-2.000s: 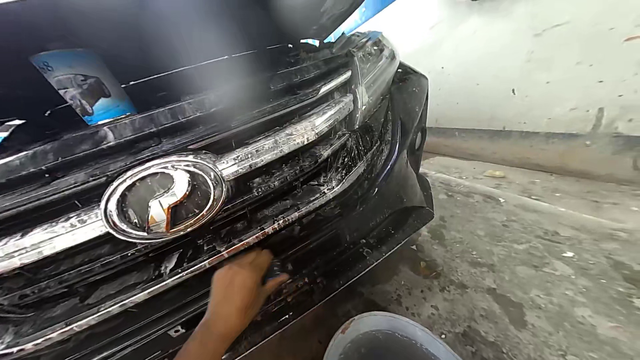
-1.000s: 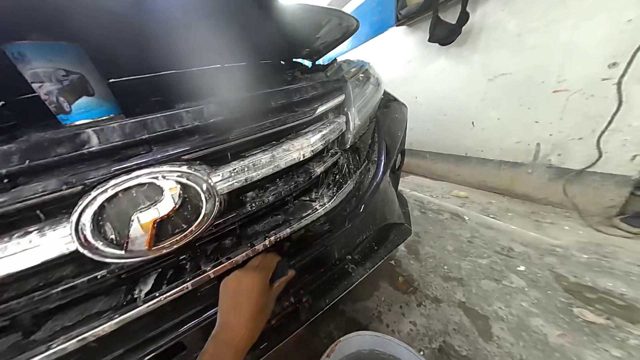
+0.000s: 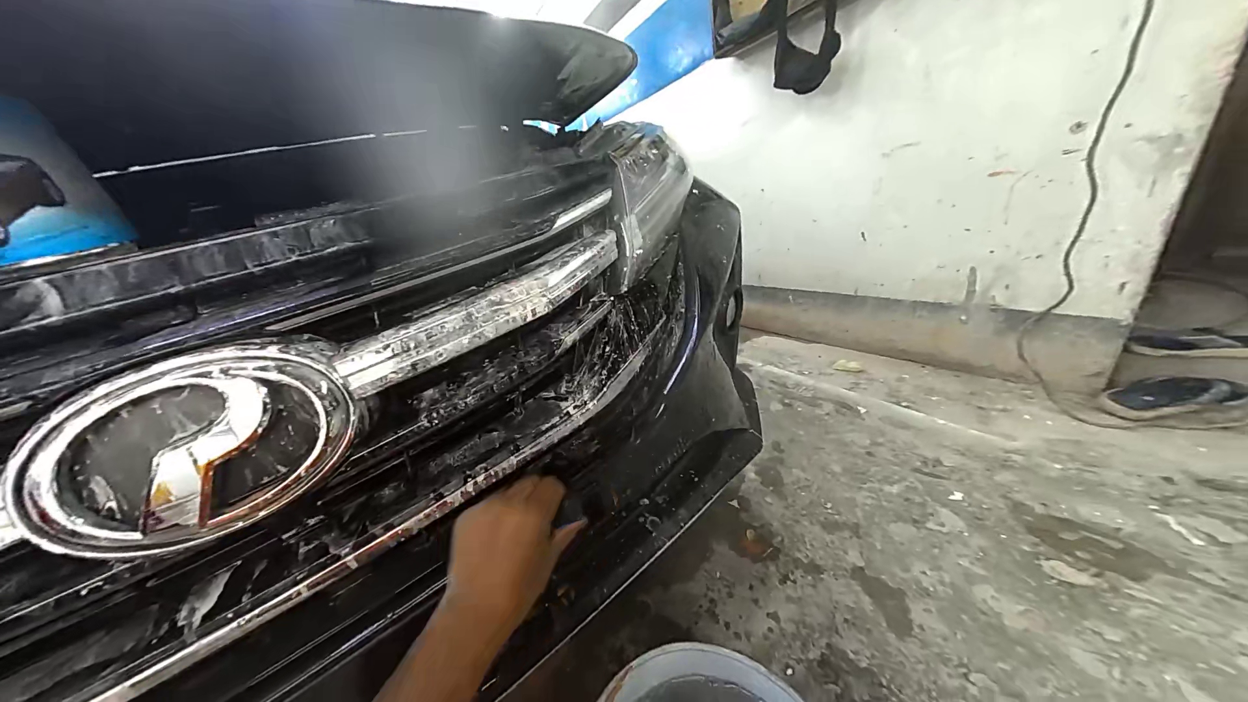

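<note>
My left hand (image 3: 509,546) reaches up from the bottom edge to the black front bumper (image 3: 673,458) of a car, just below the thin chrome strip (image 3: 390,534) under the grille. Its fingers are curled around a small dark object (image 3: 570,507), mostly hidden, whose kind I cannot tell. Left of the hand is the oval chrome emblem (image 3: 185,448), wet and streaked. A broad chrome bar (image 3: 487,312) runs from the emblem to the headlight (image 3: 653,190). Wet, whitish streaks cover the grille (image 3: 497,429). My right hand is out of view.
A bucket (image 3: 702,663) with a pale rim stands at the bottom edge. A blue printed container (image 3: 58,214) sits at upper left, below the raised hood (image 3: 468,58). Beyond the wet concrete floor (image 3: 916,517), a cable (image 3: 1092,185) hangs along the white wall (image 3: 926,175).
The view has shifted, bringing the cable and a hanging black item into sight. My left hand stays low on the bumper, just under the chrome strip, still closed around the dark object.
</note>
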